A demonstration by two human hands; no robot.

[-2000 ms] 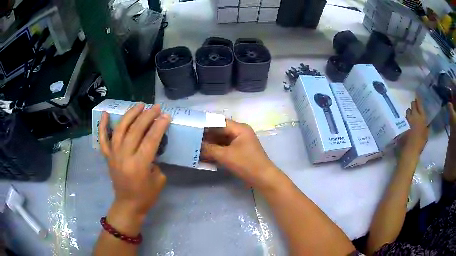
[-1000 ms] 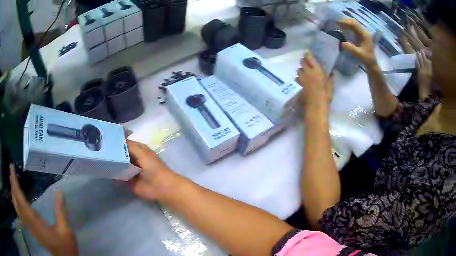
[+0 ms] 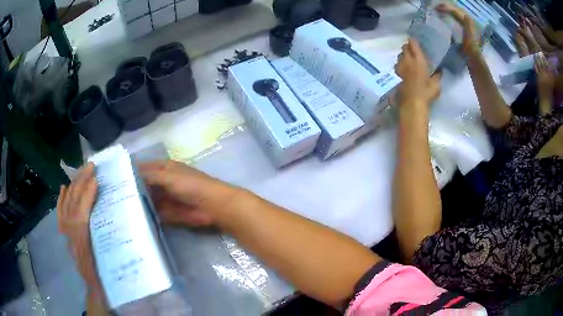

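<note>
A pale blue and white retail box (image 3: pixel 133 237) stands out at the lower left, with a side of small print facing up and its long side running away from me. A white flap shows at its far end. My left hand (image 3: pixel 79 210) holds its left side, thumb and fingers along the edge. My right hand (image 3: pixel 185 194) is blurred and grips the upper right side; its fingertips are partly hidden by the box. A greyish flap or panel shows above my right fingers. The box's contents are not visible.
Closed mini fan boxes (image 3: pixel 275 114) lie right of centre, beside small black parts (image 3: pixel 237 62). Dark cup-like holders (image 3: pixel 173 77) stand behind the held box. A neighbour's arm (image 3: pixel 420 166) and hands are at the right. Stacked boxes (image 3: pixel 157 15) stand at the back.
The held box has turned from lying crosswise with its fan picture showing to pointing away, print side up. My left hand has moved from open beside it to holding it. The view has shifted.
</note>
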